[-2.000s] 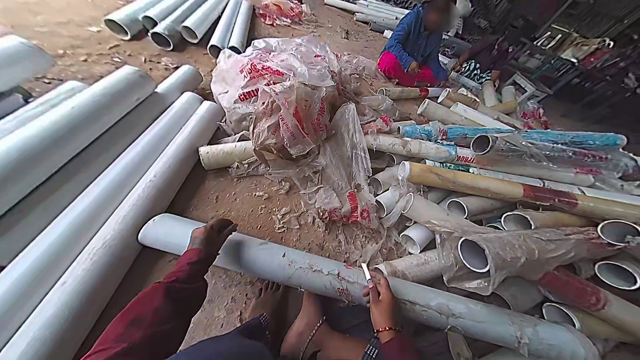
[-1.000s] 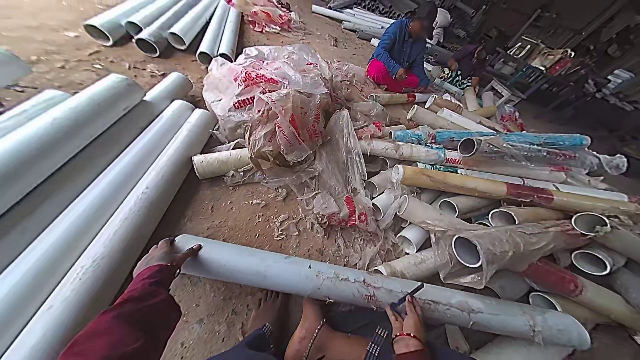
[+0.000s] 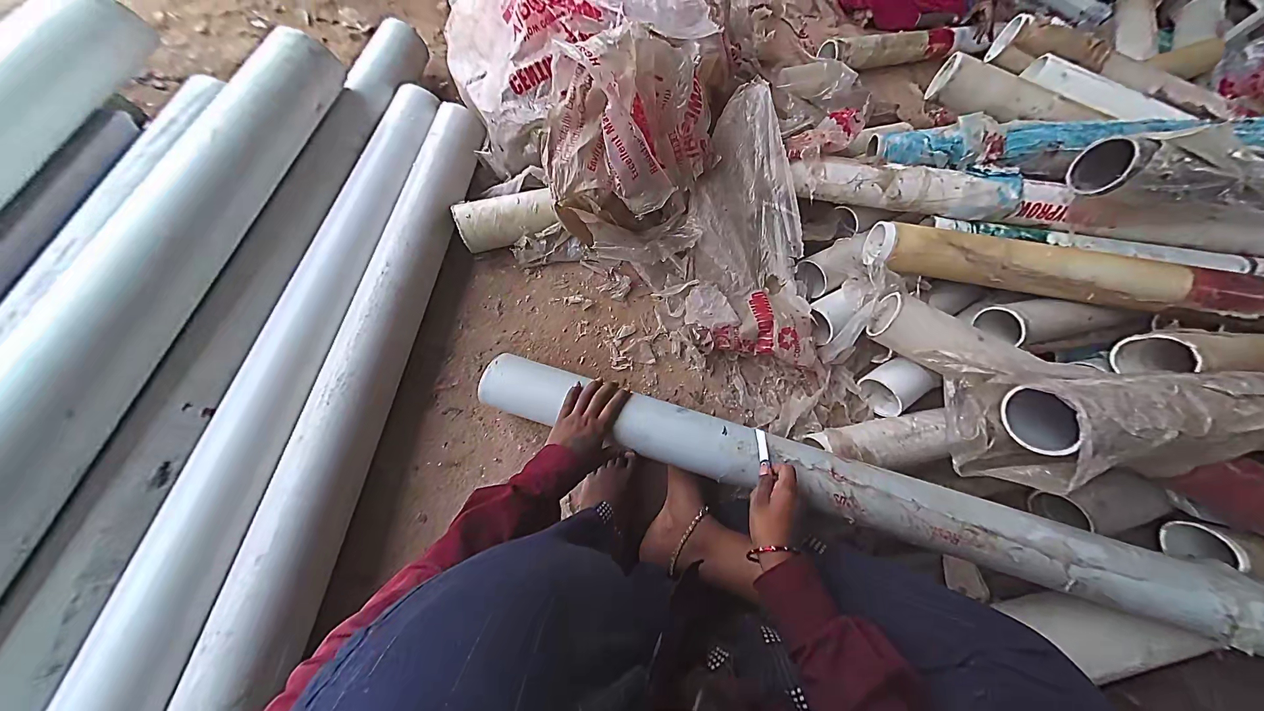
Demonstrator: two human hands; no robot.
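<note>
A long pale grey plastic pipe (image 3: 691, 436) lies slanted across in front of my legs, its near-left end round and smooth, its right part rough with torn film stuck on it. My left hand (image 3: 588, 417) rests over the pipe near that left end, fingers spread on top. My right hand (image 3: 773, 499) grips a small blade-like tool (image 3: 762, 446), whose light-coloured tip lies against the pipe's surface; its exact kind cannot be told. Bare feet (image 3: 681, 518) are just below the pipe.
Large whitish pipes (image 3: 341, 395) lie side by side at the left. Crumpled printed plastic wrap (image 3: 632, 109) is heaped at the top middle. Many pipes, some film-covered (image 3: 1086, 415), are piled at the right. Shavings (image 3: 642, 331) litter the dirt floor. Part of another person shows at the top.
My left hand has moved from the pipe's left end to a place farther along it. My right hand holds the tool in all frames. The view has tilted downward.
</note>
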